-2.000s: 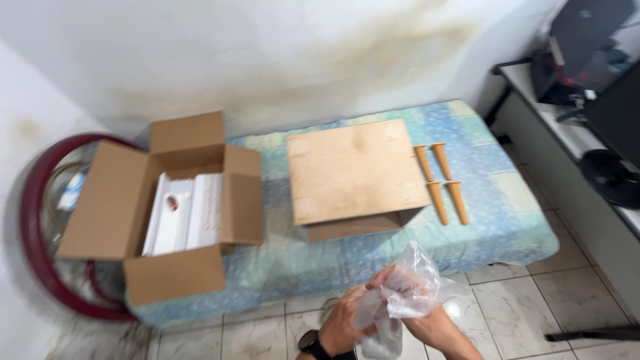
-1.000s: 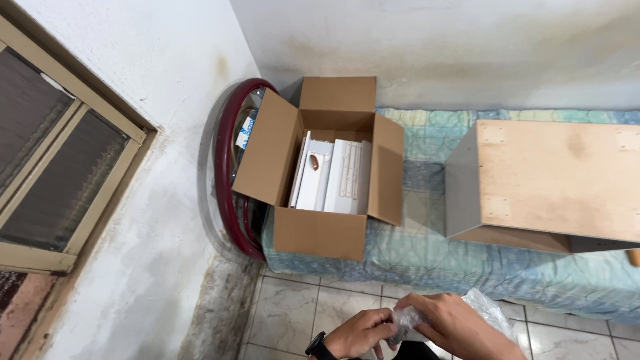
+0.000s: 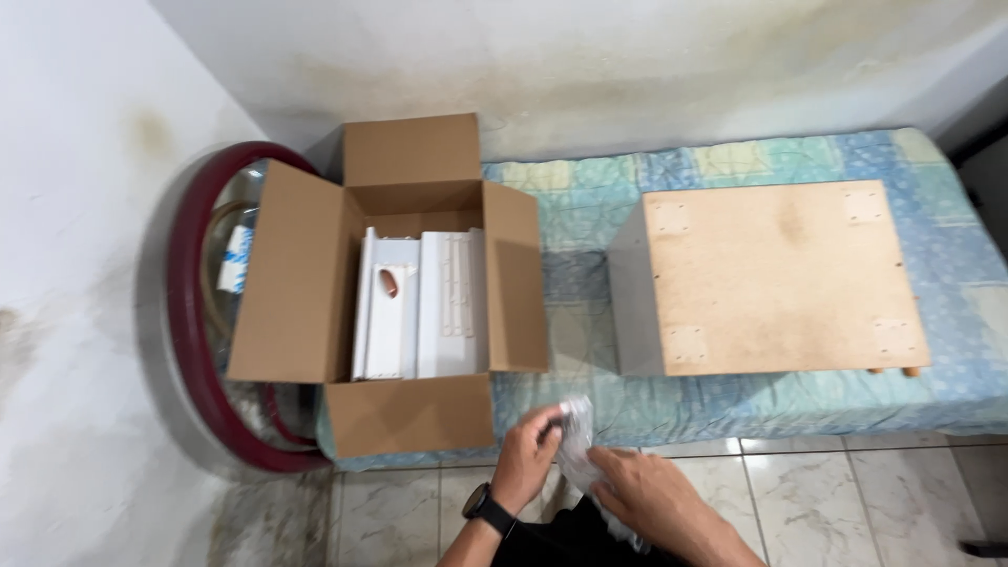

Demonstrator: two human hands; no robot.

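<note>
My left hand (image 3: pixel 528 457), with a black watch at the wrist, pinches the upper end of a crumpled clear plastic bag (image 3: pixel 577 441). Lower on the same bag, my right hand (image 3: pixel 650 492) has its fingers closed around it. What the bag holds, if anything, cannot be made out. Beyond my hands and to the left, an open cardboard box (image 3: pixel 409 417) holds white panels (image 3: pixel 453 307), with a small brown piece (image 3: pixel 389 283) on one of them. Right of the box lies a wooden cabinet body (image 3: pixel 780 276), its bare wood face up and its side grey.
Box and cabinet rest on a bed with a patterned blue-green cover (image 3: pixel 583 315). A dark red round frame (image 3: pixel 185 315) leans by the left wall. Ends of wooden legs (image 3: pixel 911 372) show at the cabinet's lower right. Tiled floor (image 3: pixel 701 472) lies below the bed's edge.
The plastic bag, spread wide between my hands two seconds ago, is now bunched into a narrow strip. The view has swung left, then partly back. Box and cabinet have stayed in place on the bed.
</note>
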